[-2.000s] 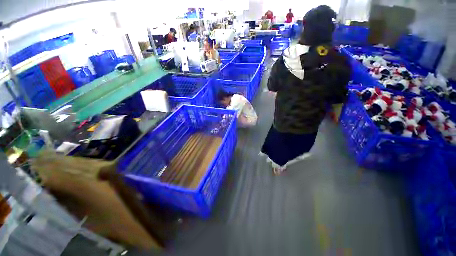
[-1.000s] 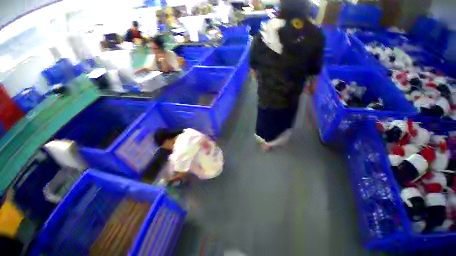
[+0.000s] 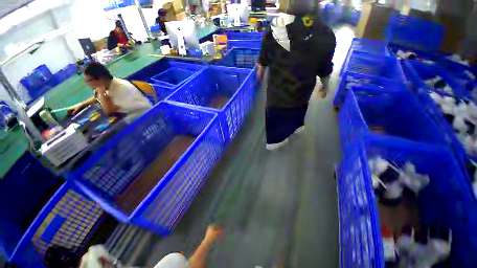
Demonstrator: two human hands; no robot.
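Neither of my hands can be made out. A large blue mesh crate (image 3: 175, 162) stands at the left of the aisle, with brown cardboard in its bottom. Another blue crate (image 3: 238, 97) stands behind it, end to end. At the bottom edge, a bare forearm (image 3: 205, 247) with white clothing and dark hair beside it shows, blurred and cut off; it appears to belong to the crouching person.
A person in a dark hooded top (image 3: 295, 68) is in the aisle ahead, back to me. Blue crates (image 3: 358, 183) line the right, some holding white, black and red units (image 3: 397, 180). A seated person (image 3: 123, 97) leans at the green bench (image 3: 68, 97) on the left.
My view has moved forward along the aisle. The crouching person has slid to the bottom edge, and the seated person now shows closer at left. The walking person remains ahead.
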